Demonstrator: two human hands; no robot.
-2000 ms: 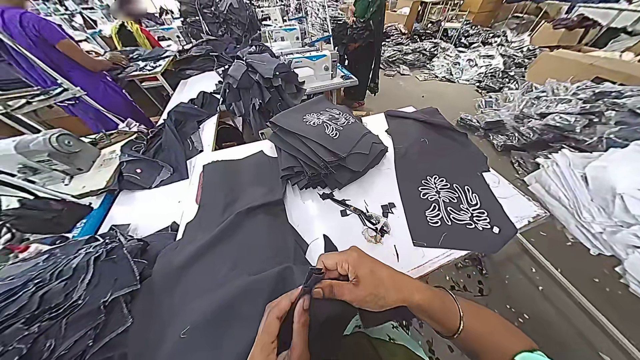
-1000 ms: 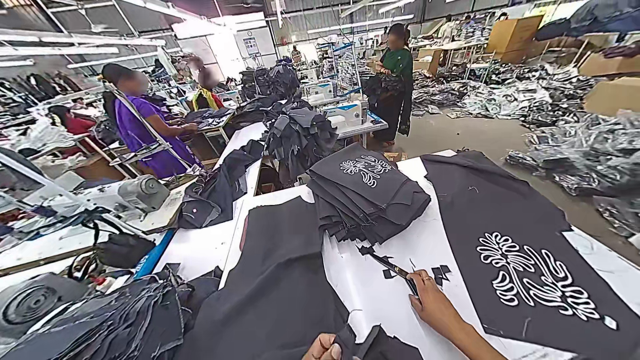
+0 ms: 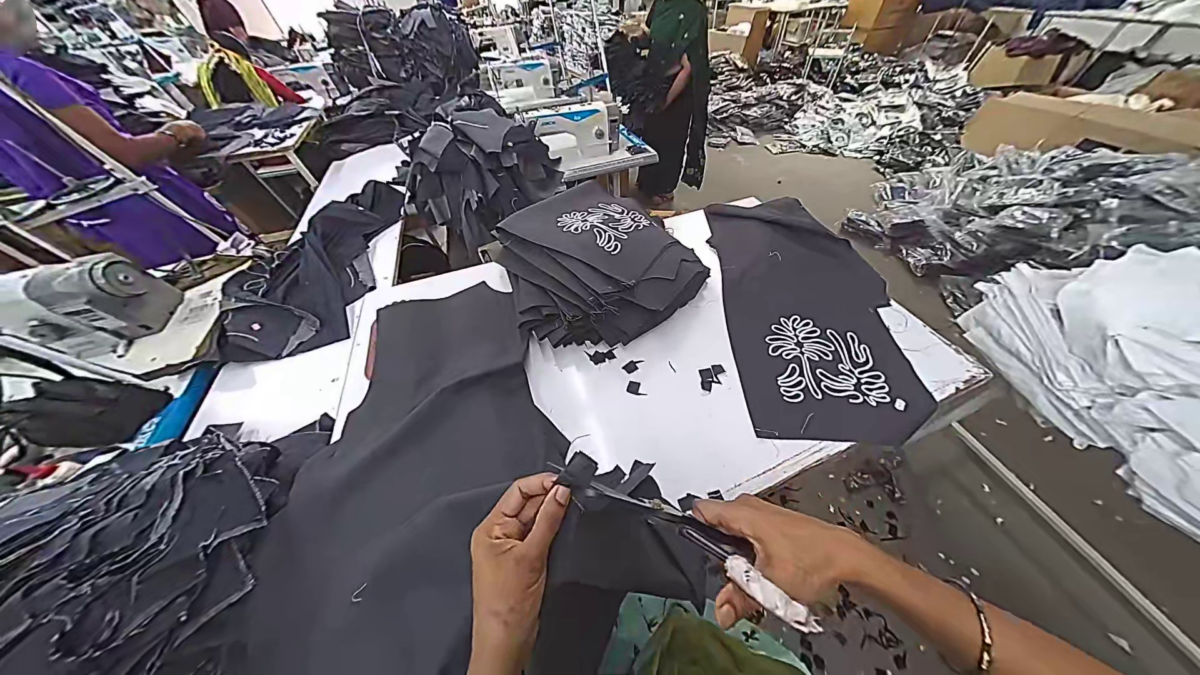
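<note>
My left hand (image 3: 520, 539) pinches the edge of a dark fabric piece (image 3: 623, 544) between thumb and fingertips. In my right hand (image 3: 783, 548) is a pair of scissors (image 3: 689, 530) with a handle wrapped in white material; its blades lie at the fabric beside my left fingertips. A large dark garment panel (image 3: 431, 403) spreads to the left of my hands. Beyond them sits a stack of dark panels (image 3: 600, 262), the top one embroidered in white. Another embroidered panel (image 3: 816, 319) lies to the right. Small dark scraps (image 3: 712, 377) are scattered between them.
The white table (image 3: 619, 412) ends at the right, with scraps on the floor. Layered dark pieces (image 3: 122, 562) lie at lower left, near a sewing machine (image 3: 89, 305). Another machine (image 3: 577, 127) stands beyond the stack. Several people are farther back. White cloth (image 3: 1106, 356) is heaped at right.
One second ago my right hand held the scissors out over the scraps near the stack; now it is back beside my left hand, blades at the fabric. The view has tilted down.
</note>
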